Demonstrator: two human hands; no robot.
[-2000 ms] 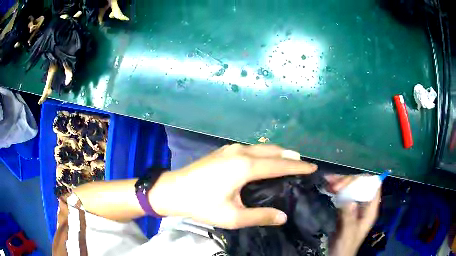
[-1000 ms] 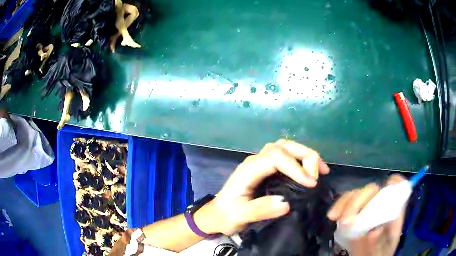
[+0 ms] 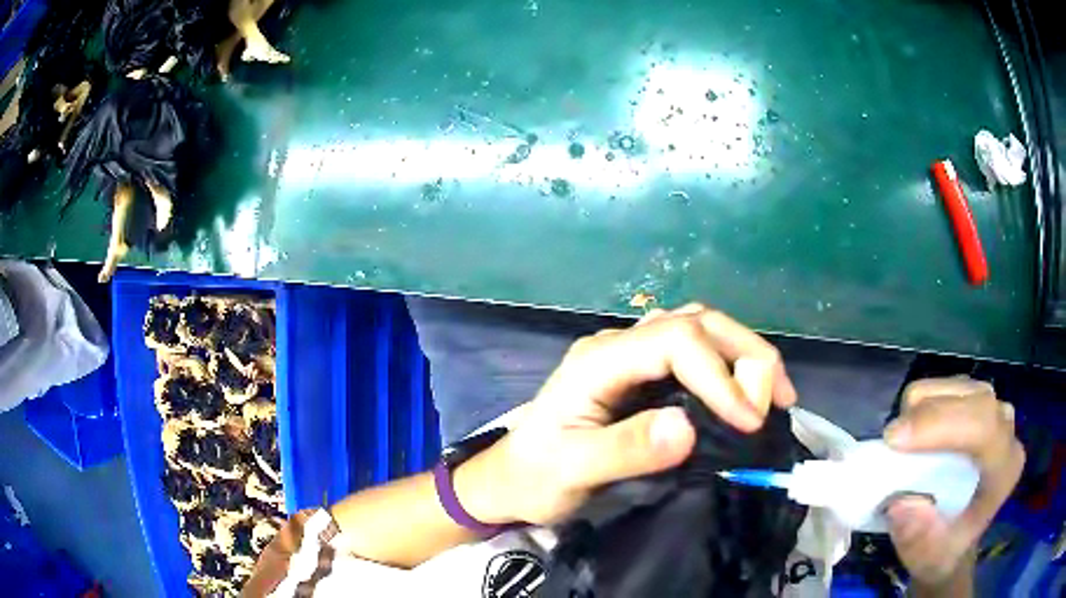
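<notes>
My left hand (image 3: 637, 421) holds a glossy black cloak piece (image 3: 666, 537) over my lap, with the fingers over its top and the thumb on its near side. My right hand (image 3: 953, 467) grips a white glue bottle (image 3: 871, 482), held sideways. Its blue nozzle (image 3: 758, 478) points left, and its tip is at the black piece just right of my left thumb. Whether it touches cannot be told. The underside of the piece is hidden.
Black-cloaked figures (image 3: 135, 140) with tan legs lie at the green bench's (image 3: 468, 234) far left. A blue crate (image 3: 131, 386) of small tan-and-black parts (image 3: 216, 432) stands below the bench edge. A red stick-like tool (image 3: 961, 222) and crumpled white tissue (image 3: 1001, 159) lie at right. Another person's sleeve (image 3: 47, 333) shows at left.
The glue bottle has turned from pointing up and right to pointing left, its nozzle now at the black piece. My left hand still holds the piece. The view has shifted slightly.
</notes>
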